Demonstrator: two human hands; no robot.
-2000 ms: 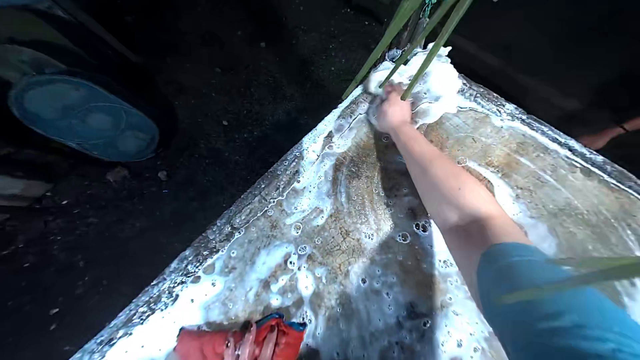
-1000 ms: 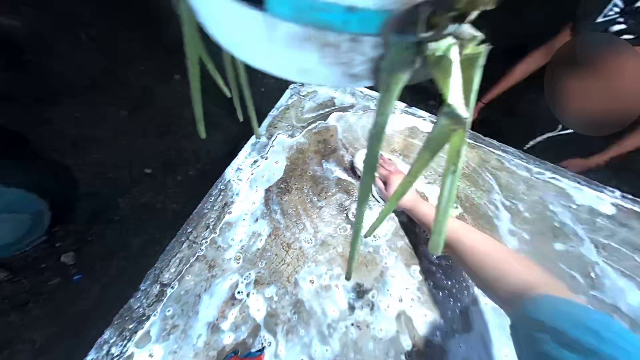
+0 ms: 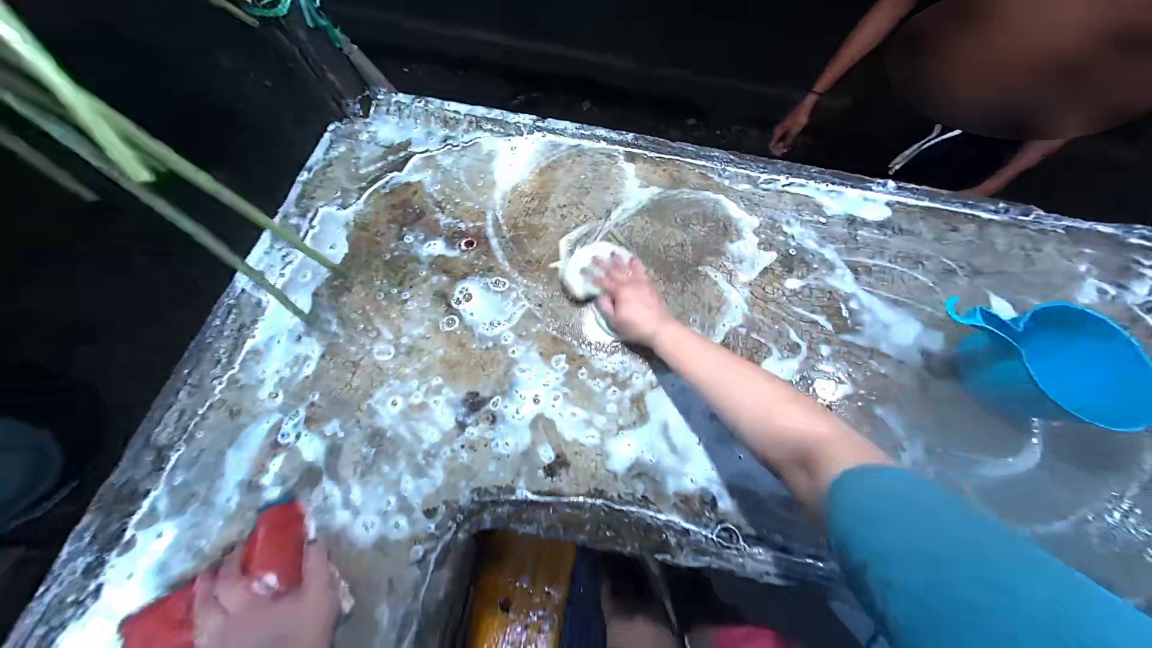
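Observation:
My right hand (image 3: 630, 297) lies on top of a whitish, foam-covered scrubbing pad or cloth (image 3: 585, 268), pressing it on the wet concrete slab (image 3: 576, 202). At the lower left, my left hand (image 3: 261, 598) is closed around a red item (image 3: 275, 544), perhaps a pouch or cloth, with a bit of blue at its top; its exact kind cannot be told. White soap suds (image 3: 531, 391) spread over the slab around both hands. A blue plastic dipper (image 3: 1075, 360) rests on the slab to the right of my right hand.
Green leaf strips (image 3: 180, 189) hang over the upper left corner. Beyond the far edge is another person's hand (image 3: 792, 126), near a thin white strip (image 3: 924, 148). A recess in the slab's near edge shows a yellowish wooden piece (image 3: 522, 589). A dark container (image 3: 31, 468) stands at far left.
My right hand and the pad have moved away from the slab's corner. My left hand with the red item shows again after being mostly out of view. The view has shifted right, bringing in the blue dipper.

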